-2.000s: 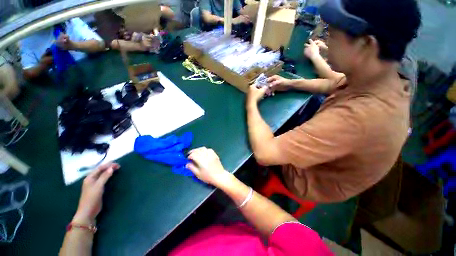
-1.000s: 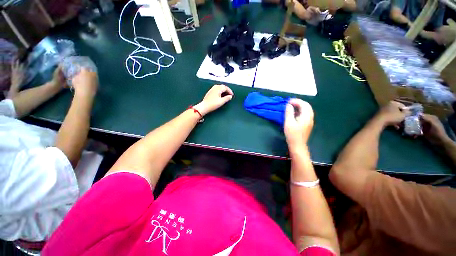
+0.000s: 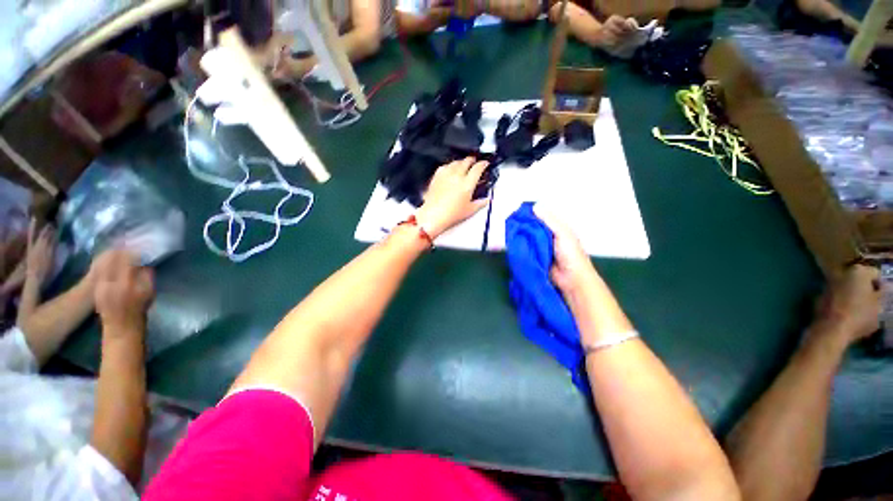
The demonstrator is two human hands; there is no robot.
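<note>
A heap of black power adapters [image 3: 421,147] with cords lies on two white boards [image 3: 578,210]. My left hand [image 3: 455,199] reaches over the near right edge of the heap, its fingertips at the black pieces; whether it grips one cannot be told. My right hand [image 3: 573,262] holds the blue cloth [image 3: 537,284], which hangs limp from it to the left and down towards my wrist, just off the boards' near edge.
A small open cardboard box [image 3: 573,93] stands at the boards' far edge. Yellow strings [image 3: 720,137] and a long carton [image 3: 783,166] of clear-wrapped items lie to the right. A white cord [image 3: 257,210] and white power strip [image 3: 257,103] are left. Coworkers' arms show on both sides and opposite.
My left hand has moved forward from the table onto the adapter heap. My right hand has lifted the blue cloth, now bunched and hanging. The view has shifted closer to the boards.
</note>
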